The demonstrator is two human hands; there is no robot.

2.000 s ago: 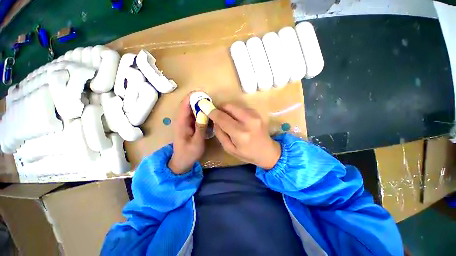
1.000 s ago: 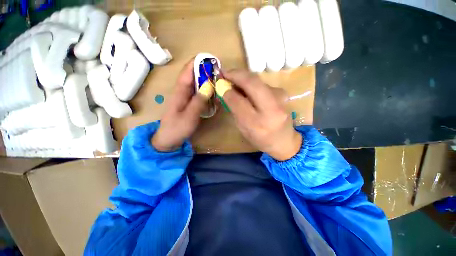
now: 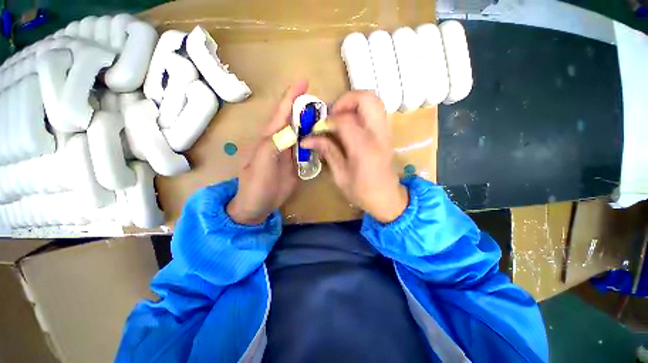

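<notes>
A white housing (image 3: 310, 169) stands lengthwise in front of me with its open side up and a clear part at its near end. A bright blue battery (image 3: 307, 120) lies inside it. My left hand (image 3: 268, 164) holds the housing from the left, with a pale yellow cot on the thumb. My right hand (image 3: 364, 152) is at the housing's right edge, its thumb and a cotted finger over the blue part. Whether the right fingers pinch a small part is hidden. No circuit board can be made out.
White housing shells (image 3: 106, 145) are piled and stacked at the left. A short row of white shells (image 3: 406, 67) lies at the back right. They rest on a cardboard mat (image 3: 284, 49). A black mat (image 3: 529, 117) is at the right. A brown carton (image 3: 92, 301) stands below left.
The blue battery inside the housing is now more exposed. My left thumb has moved off it to the left. The red wire and green piece seen earlier no longer show.
</notes>
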